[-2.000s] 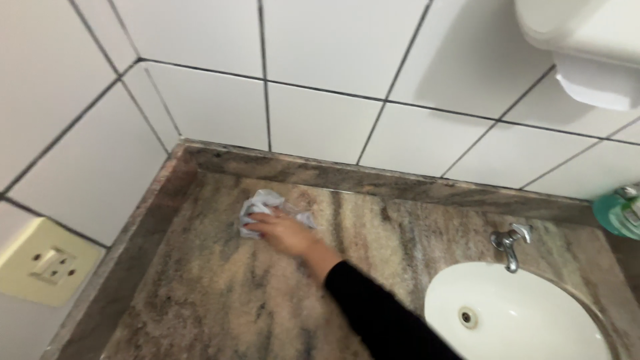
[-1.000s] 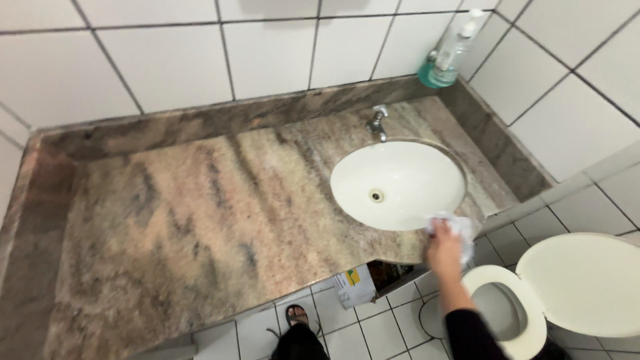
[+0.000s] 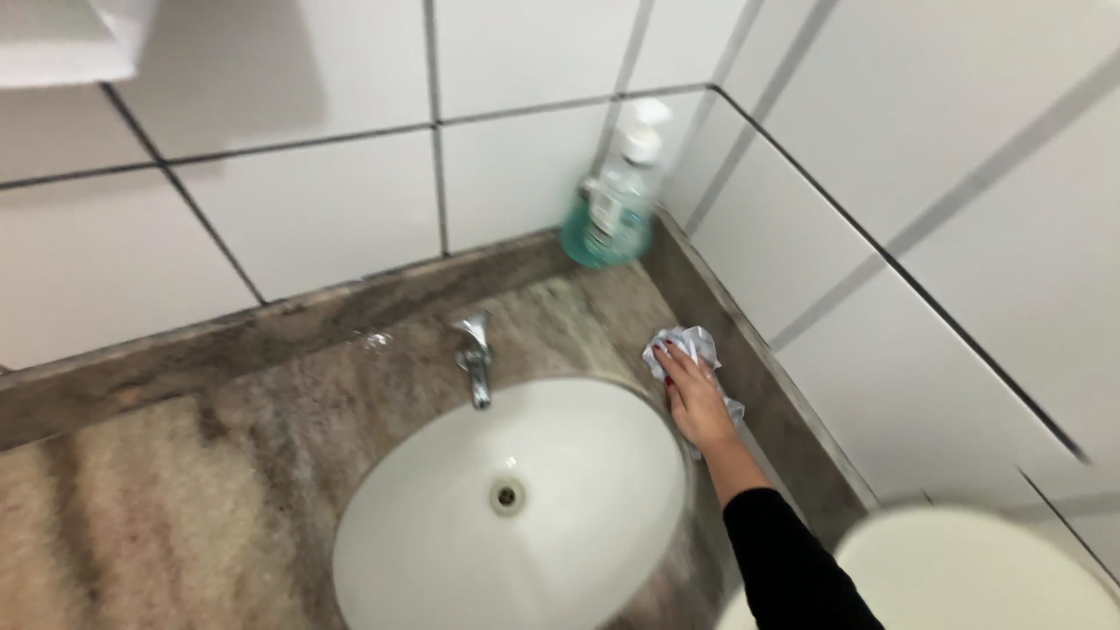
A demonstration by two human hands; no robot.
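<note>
My right hand (image 3: 697,398), in a black sleeve, presses a crumpled white cloth (image 3: 685,346) onto the marble countertop (image 3: 140,525) to the right of the oval white sink (image 3: 560,542). The cloth lies under my fingers and trails out beside the palm, close to the right stone upstand. Left of the hand, a chrome faucet (image 3: 477,359) stands behind the sink. A pump bottle of blue-green liquid (image 3: 610,214) is in the back right corner, beyond the cloth. My left hand does not show.
A stone upstand (image 3: 787,429) edges the counter at the right, with white tiled walls above. A pale toilet lid (image 3: 962,577) is at the lower right. Part of a white wall-mounted dispenser (image 3: 61,44) juts in at the top left. Small wet-looking spots (image 3: 376,339) shine left of the faucet.
My right hand and the cloth have gone from the counter's left part, past the sink's front right edge, to the strip right of the sink. The view has shifted closer to the sink.
</note>
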